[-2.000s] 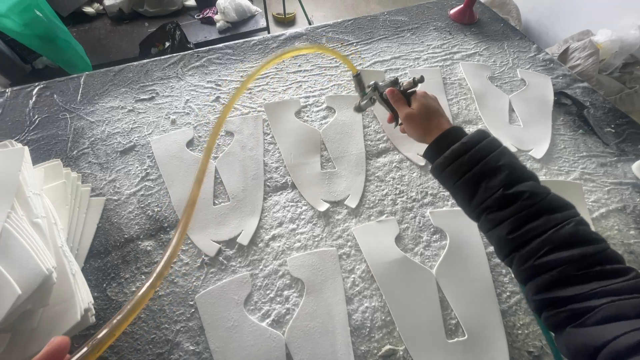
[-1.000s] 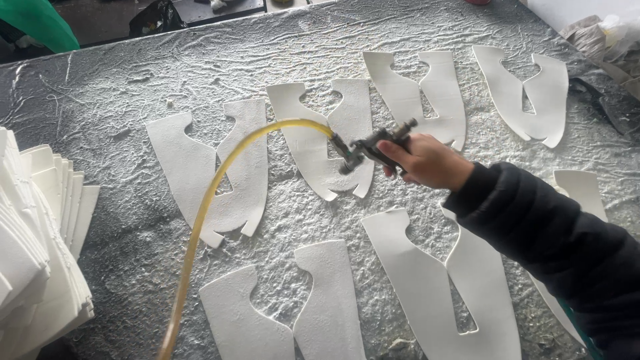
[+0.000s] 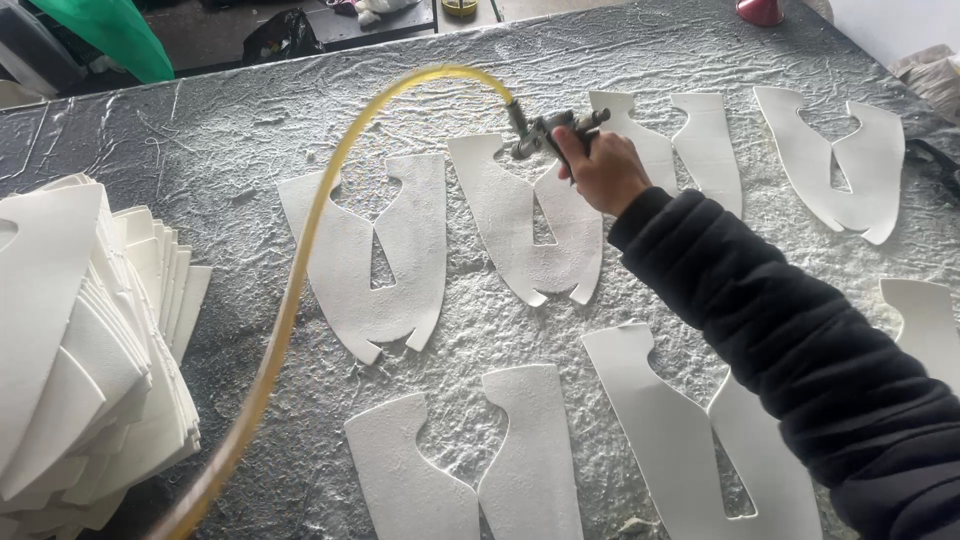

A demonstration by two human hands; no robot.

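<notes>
My right hand (image 3: 604,169) is closed around a metal spray gun (image 3: 551,135), held above a white cut sheet piece (image 3: 495,195) in the back row. A translucent yellow hose (image 3: 289,307) arcs from the gun down to the lower left edge. Left of that piece lies another white cut piece (image 3: 416,255) with a bumpy, speckled surface. Two more back-row pieces, a smoother one (image 3: 709,150) and one at the far right (image 3: 874,165), lie flat. Nearer are a speckled piece (image 3: 532,442) and a smooth piece (image 3: 652,420), partly under my sleeve. My left hand is out of view.
A tall stack of white cut sheets (image 3: 127,352) stands on the left of the residue-covered table (image 3: 247,202). A red funnel-like object (image 3: 760,10) stands at the back edge. Beyond the table are a green plastic sheet (image 3: 112,34) and a black bag (image 3: 283,36).
My right hand with the spray gun has moved from over the third back-row piece to over the second. My left hand, partly visible two seconds ago, has left the view.
</notes>
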